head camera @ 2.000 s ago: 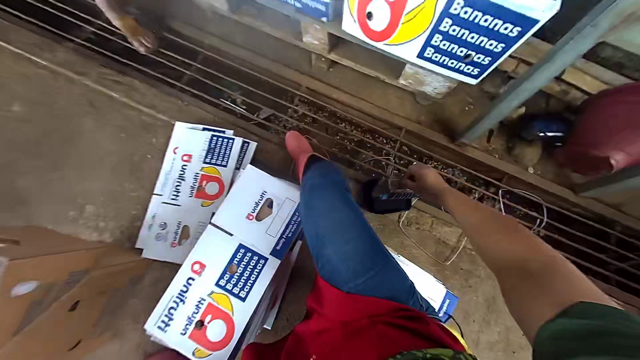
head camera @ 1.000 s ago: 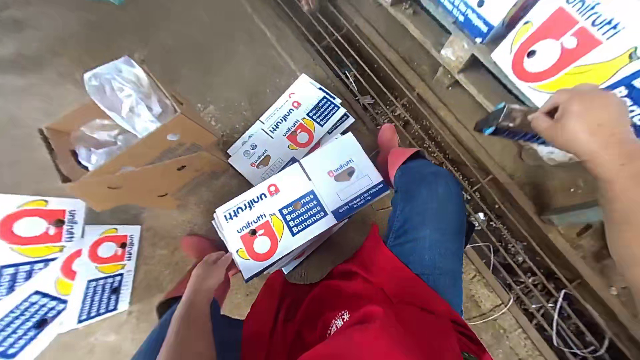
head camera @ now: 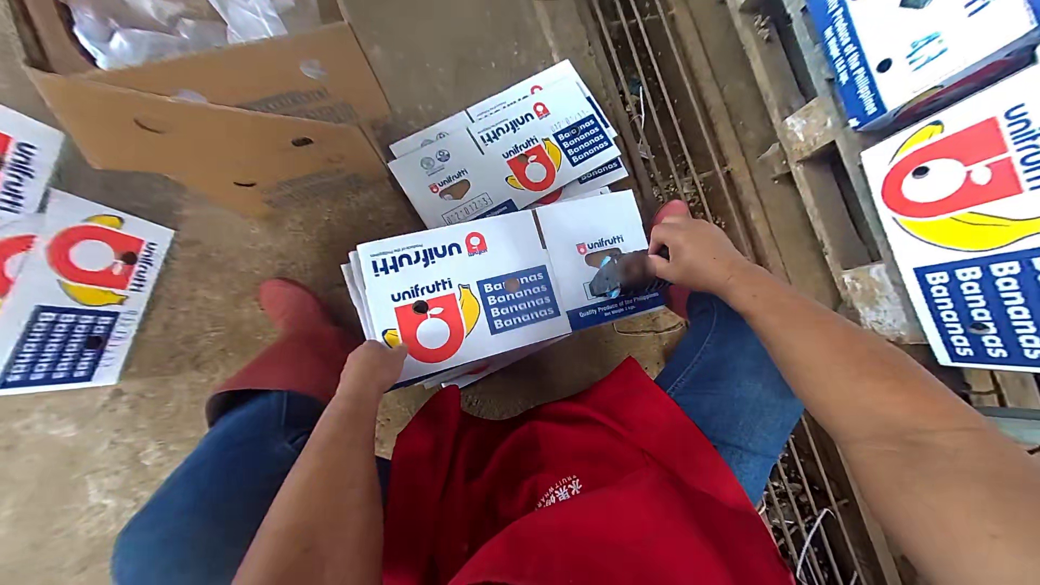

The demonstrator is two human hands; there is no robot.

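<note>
A stack of flattened cardboard banana boxes (head camera: 520,325) lies between my legs, printed side up. My left hand (head camera: 374,367) grips the near left corner of the stack, thumb on top. My right hand (head camera: 691,253) is closed on a dark, blurred hand-held tool (head camera: 621,275), which lies over the right end of the top box, by its hand hole; its exact kind cannot be told. Just beyond, a second pile of flattened banana boxes (head camera: 496,158) rests on the concrete floor.
An open brown carton (head camera: 219,122) holding clear plastic stands at upper left. More flattened banana boxes (head camera: 89,301) lie at far left. A metal floor grate (head camera: 642,89) runs past my right foot. Wooden pallets (head camera: 837,203) with banana boxes (head camera: 967,195) stand at right.
My right hand has moved with the dark tool from beside the boxes at right onto the stack between my legs. My left hand stays at the stack's left corner. The view has shifted.
</note>
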